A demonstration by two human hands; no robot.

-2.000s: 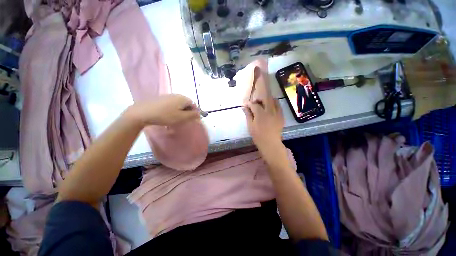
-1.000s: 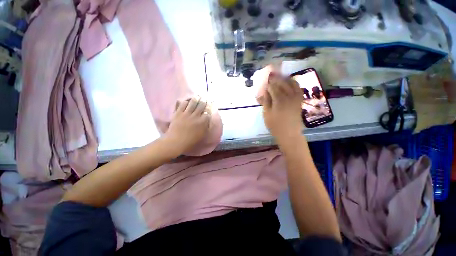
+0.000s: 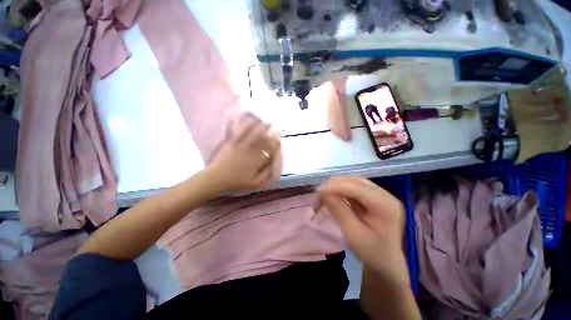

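A long pink fabric panel [image 3: 188, 69] runs from the upper left down the white table to my left hand. My left hand [image 3: 247, 153] lies on the panel's near end at the table edge, left of the needle area, its fingers curled on the cloth. My right hand [image 3: 360, 209] is over the pink panels [image 3: 250, 240] on my lap, thumb and fingertips close together at their upper edge; whether they pinch cloth is unclear. A small narrow pink piece [image 3: 339, 109] lies between the presser foot [image 3: 303, 99] and the phone.
The sewing machine [image 3: 401, 62] stands across the back. A phone [image 3: 384, 120], a dark-red-handled tool [image 3: 426, 113] and black-handled scissors [image 3: 491, 147] lie to the right. Pink panels [image 3: 56, 125] hang over the table's left side. A blue crate [image 3: 548, 206] and bunched pink cloth [image 3: 482, 244] are below right.
My right hand has moved from the small pink piece beside the phone down to the lap panels. My left hand has moved from above the panel's rounded end onto the cloth.
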